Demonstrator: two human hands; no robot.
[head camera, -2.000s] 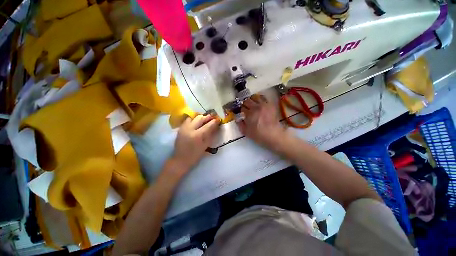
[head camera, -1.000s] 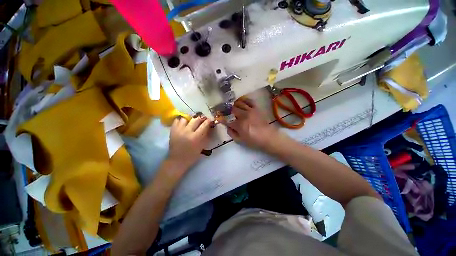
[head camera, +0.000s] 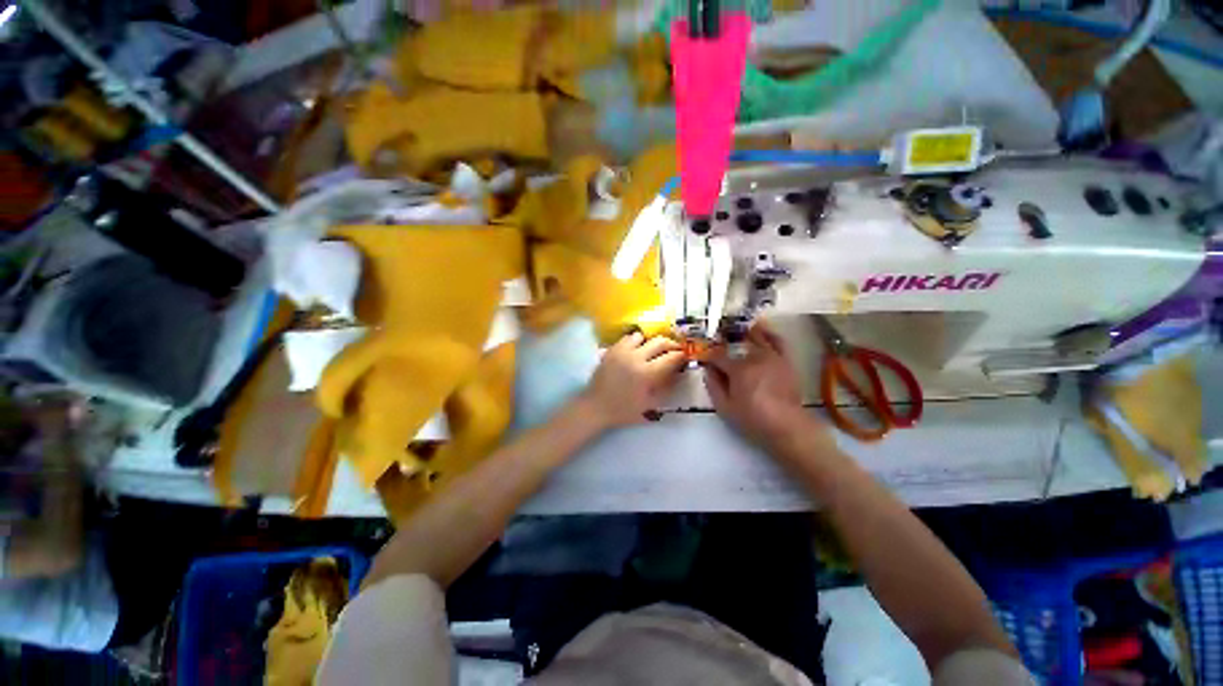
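Observation:
The white HIKARI sewing machine (head camera: 1060, 241) stands across the table. My left hand (head camera: 640, 379) and my right hand (head camera: 759, 389) lie close together at the needle area, fingertips on a small bit of mustard-yellow fabric (head camera: 693, 350) at the presser foot (head camera: 697, 326). Fingers and machine head hide most of that piece. A heap of mustard-yellow fabric pieces (head camera: 436, 302) with white parts lies left of the needle. Red-orange handled scissors (head camera: 872, 391) lie under the machine arm, right of my right hand.
A pink holder (head camera: 708, 114) stands at the machine head. A yellow-and-white bundle (head camera: 1149, 416) lies at the machine's right end. Blue crates stand below the table, left (head camera: 208, 610) and right (head camera: 1026, 610). Part of a person (head camera: 54, 590) shows at far left.
The view has tilted up and shifted, now showing more of the table's back and left side. Both hands stay at the needle, fingertips close together.

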